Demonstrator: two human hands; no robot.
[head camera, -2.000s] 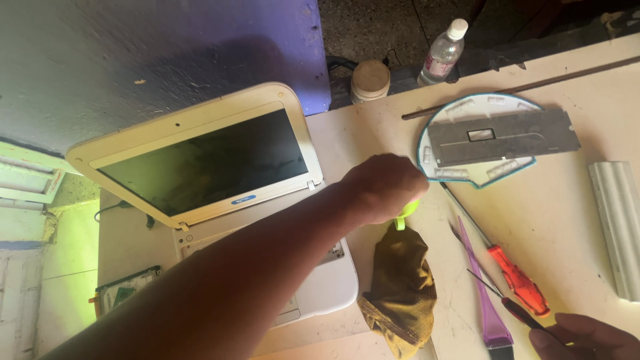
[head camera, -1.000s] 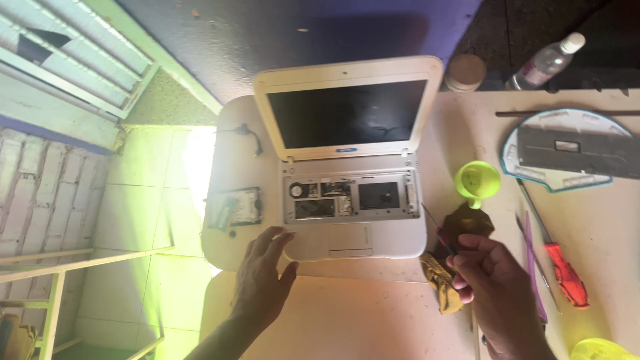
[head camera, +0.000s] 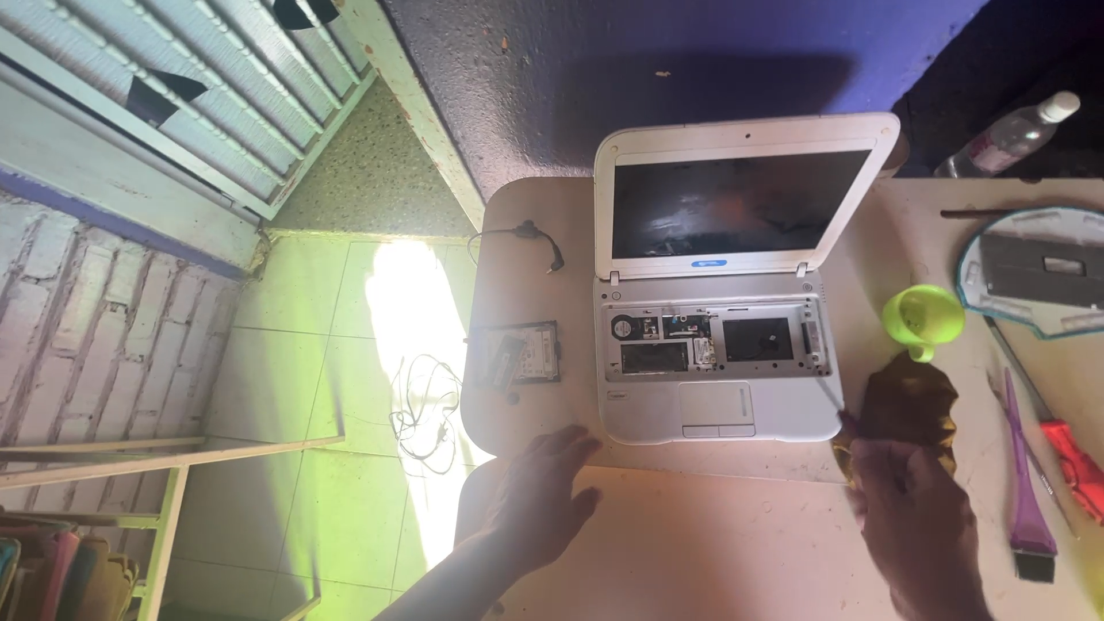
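Observation:
A white netbook (head camera: 630, 412) stands with its lid raised and its keyboard bay bare, the inner parts showing. My left hand (head camera: 545, 500) rests on the table near the netbook's front left corner, fingers apart and holding nothing. At the front right corner, my right hand (head camera: 906, 492) holds a thin screwdriver (head camera: 838, 405), its shaft pointing toward the palm rest. Beneath and behind that hand lies a brown cloth (head camera: 910, 401). A green plastic cup (head camera: 923, 315) stands just beyond the cloth. Left of the netbook lies a hard drive (head camera: 526, 354) in a frame.
A purple brush (head camera: 1025, 492), a red-handled screwdriver (head camera: 1074, 466) and a teal-edged tray (head camera: 975, 259) bearing a metal plate (head camera: 1044, 267) lie at right. Behind them is a plastic bottle (head camera: 1009, 142). A short cable (head camera: 526, 231) lies at the table's back left; another cable (head camera: 424, 414) is on the floor.
My right hand, over the cup two seconds ago, came back beside the netbook with the screwdriver. My left hand has come to the netbook's front left. The view has swung left.

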